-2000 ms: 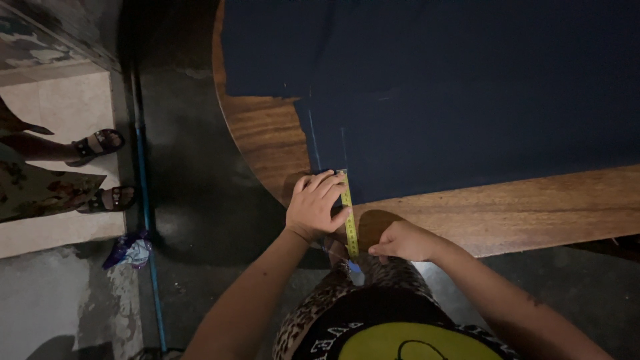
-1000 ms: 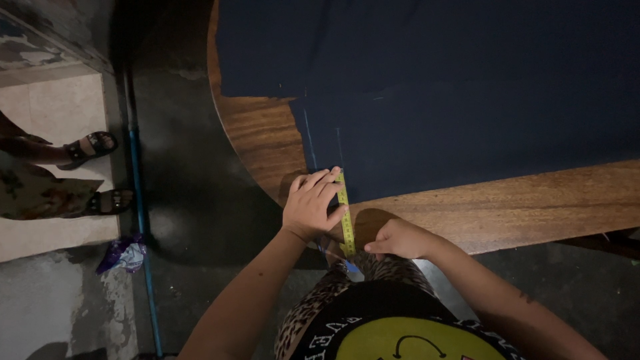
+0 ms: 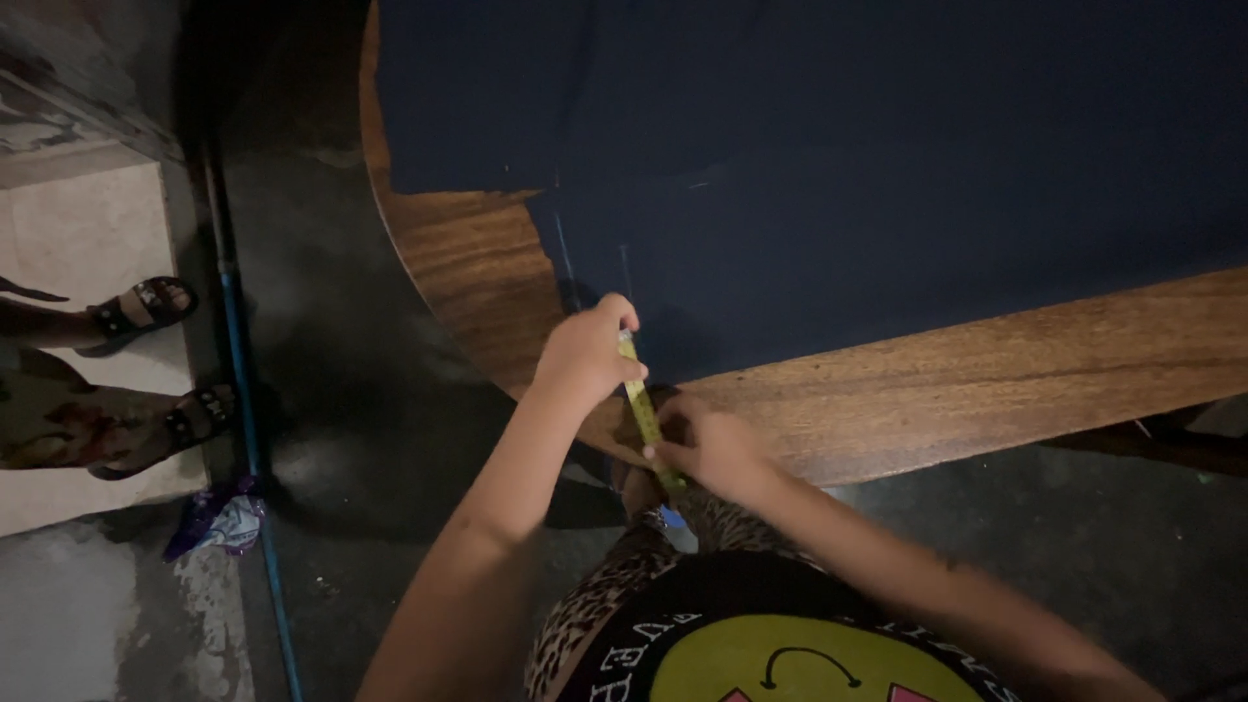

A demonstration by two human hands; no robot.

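Note:
Dark navy fabric [image 3: 829, 175] lies flat over a wooden table [image 3: 975, 390], with thin pale lines marked near its notched left corner. My left hand [image 3: 590, 356] grips the upper end of a yellow measuring tape [image 3: 642, 408] at the fabric's lower edge. Lower down, my right hand [image 3: 712, 444] pinches the same tape between thumb and finger. The tape slants down past the table's edge toward my lap, where a small blue object [image 3: 673, 517] shows at its lower end.
To the left, another person's sandalled feet [image 3: 146, 312] rest on pale tiles. A blue pole [image 3: 244, 380] runs along the floor, with a purple plastic wrapper [image 3: 219, 517] beside it. The table's rounded edge curves close to my left forearm.
My left hand, earlier spread flat beside the tape, now has its fingers curled at the tape's upper end. My right hand has moved onto the tape from just right of it.

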